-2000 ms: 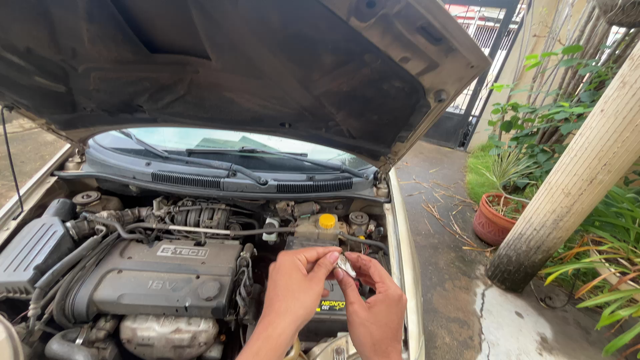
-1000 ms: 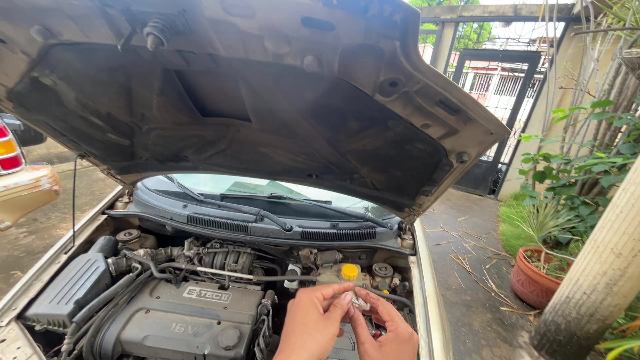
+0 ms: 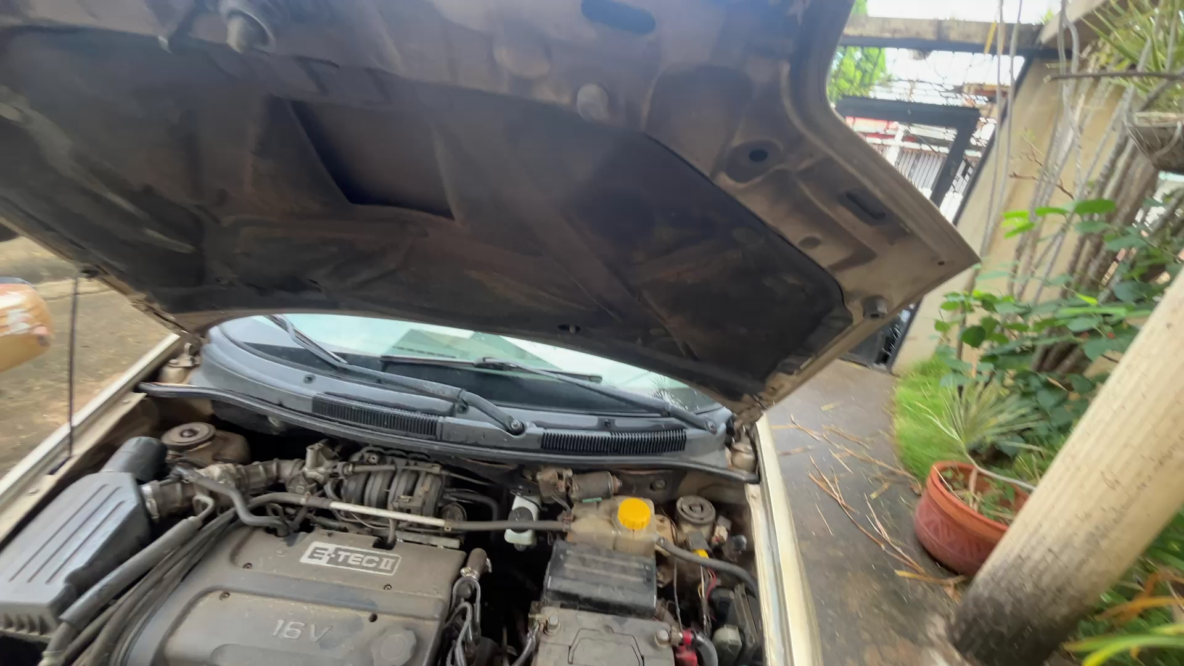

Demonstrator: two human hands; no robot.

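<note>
Neither my left hand nor my right hand shows in the head view now. Below the raised hood (image 3: pixel 518 213) lies the open engine bay. The grey plastic engine cover (image 3: pixel 305 601) fills its lower left, with the black air filter box (image 3: pixel 74 541) beside it. A coolant reservoir with a yellow cap (image 3: pixel 635 513) sits at the right rear of the bay. In front of the reservoir is a black box (image 3: pixel 601 578), and the car battery (image 3: pixel 606 643) is partly cut off by the lower frame edge.
The hood prop rod (image 3: pixel 72 365) stands at the left. Right of the car are a paved path (image 3: pixel 832 518) with dry twigs, a terracotta plant pot (image 3: pixel 962 523), a thick leaning post (image 3: pixel 1082 472) and leafy plants. A metal gate stands behind.
Both hands, which held a small object between their fingertips over the right of the engine bay, have left the view.
</note>
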